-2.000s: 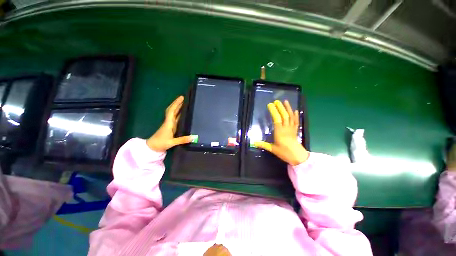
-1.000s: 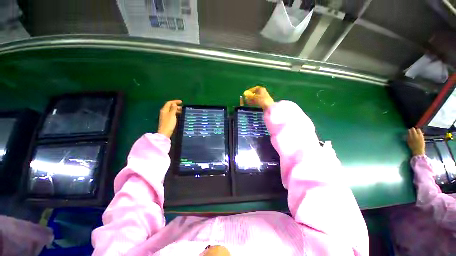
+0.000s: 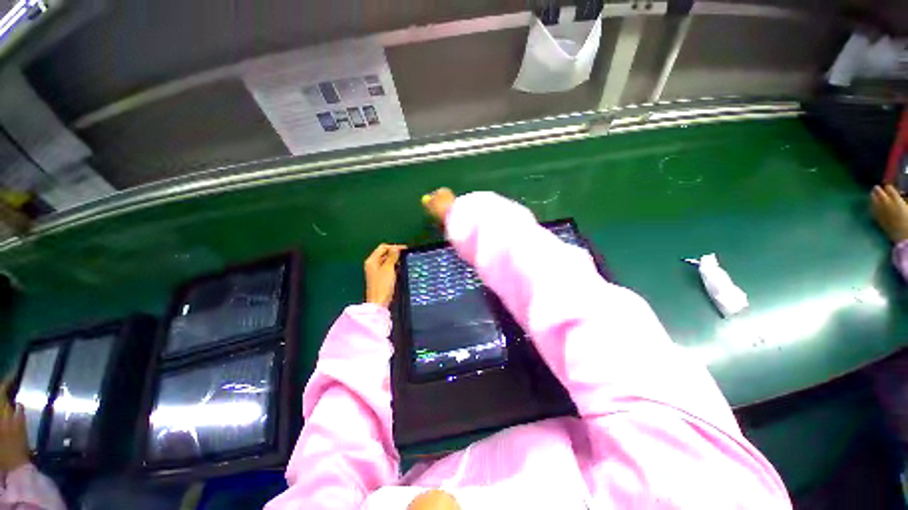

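Two black tablets lie in a matt black carrier tray (image 3: pixel 448 413) on the green mat. The left tablet (image 3: pixel 453 324) shows blurred rows of green and blue text with dark glass below. The right tablet (image 3: pixel 567 233) is mostly hidden under my right sleeve; only its top edge shows. My left hand (image 3: pixel 381 271) rests at the left tablet's top left corner, holding nothing I can see. My right hand (image 3: pixel 438 204), with yellow finger cots, is just above the left tablet's top edge. It is small and blurred, and I cannot tell whether it holds something.
A whitish wrapped bundle (image 3: pixel 721 286) with a thin dark tip lies to the right. Trays with dark tablets (image 3: pixel 214 403) stand at the left. Other people's hands show at the left (image 3: pixel 12 433) and right (image 3: pixel 889 211) edges. An instruction sheet (image 3: pixel 334 100) and white paper (image 3: pixel 560 58) hang behind.
My right hand has moved left from the right tablet's top edge to the left tablet's, its sleeve now covering the right tablet. Earlier both hands touched the screens' lower parts. The view has turned.
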